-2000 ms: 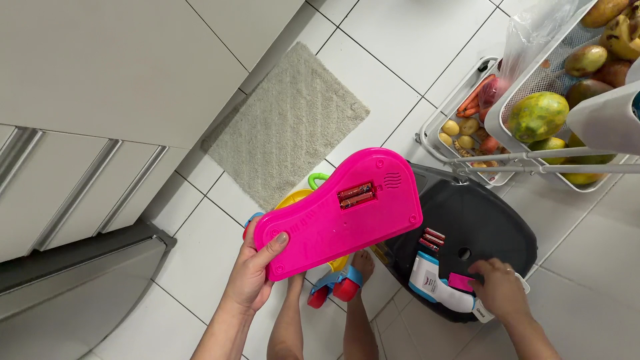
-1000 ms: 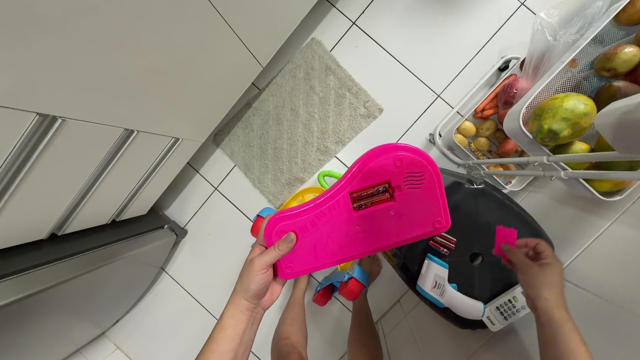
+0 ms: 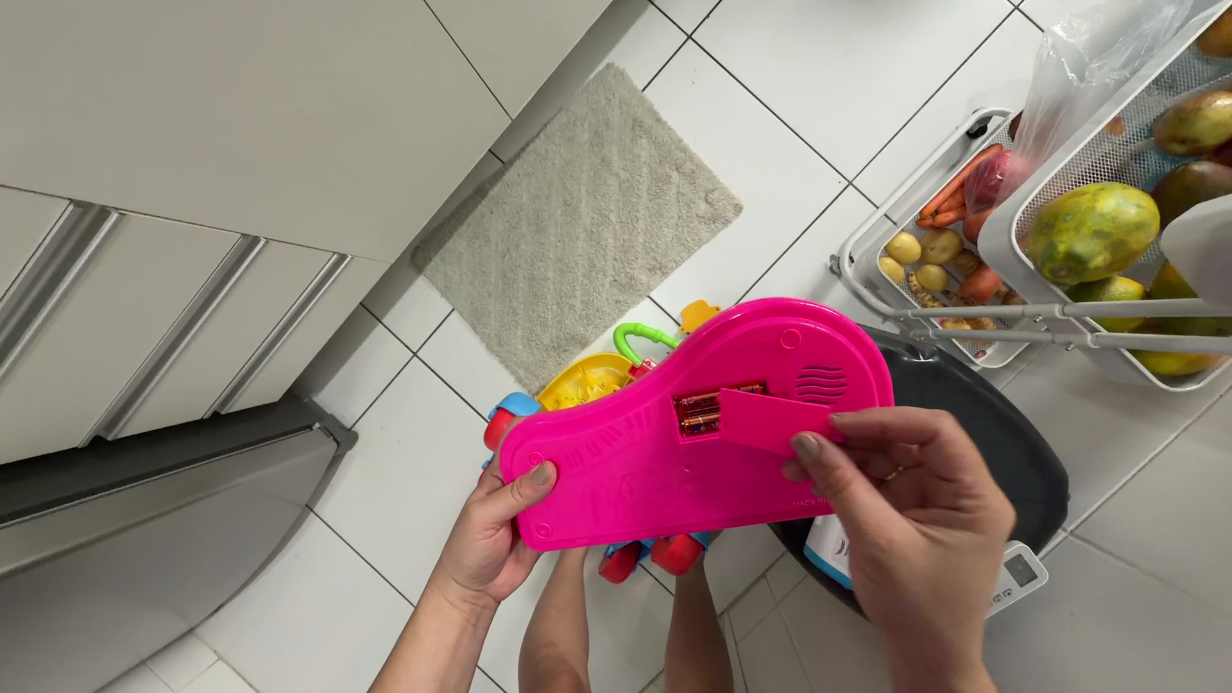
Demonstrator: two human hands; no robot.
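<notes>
A pink plastic toy (image 3: 616, 462), its underside facing me, is gripped at its narrow left end by my left hand (image 3: 496, 525), thumb on top. Its battery compartment lies uncovered, with batteries (image 3: 699, 412) inside. Between the thumb and fingers of my right hand (image 3: 910, 520) is a small pink battery cover (image 3: 775, 420), held slantwise over the right part of the compartment. Part of the batteries is hidden by the cover.
Beneath the toy are a black stool-like surface (image 3: 1001, 433), a white-and-blue device (image 3: 830, 549) and a white remote-like device (image 3: 1017, 577). A yellow toy (image 3: 587, 380) with wheels stands below. Right is a rack basket (image 3: 1020, 207) of fruit; a mat (image 3: 587, 221) lies on the tiles.
My right hand picked the pink cover up from the black surface and has brought it left to the toy's battery compartment. My left hand still holds the toy.
</notes>
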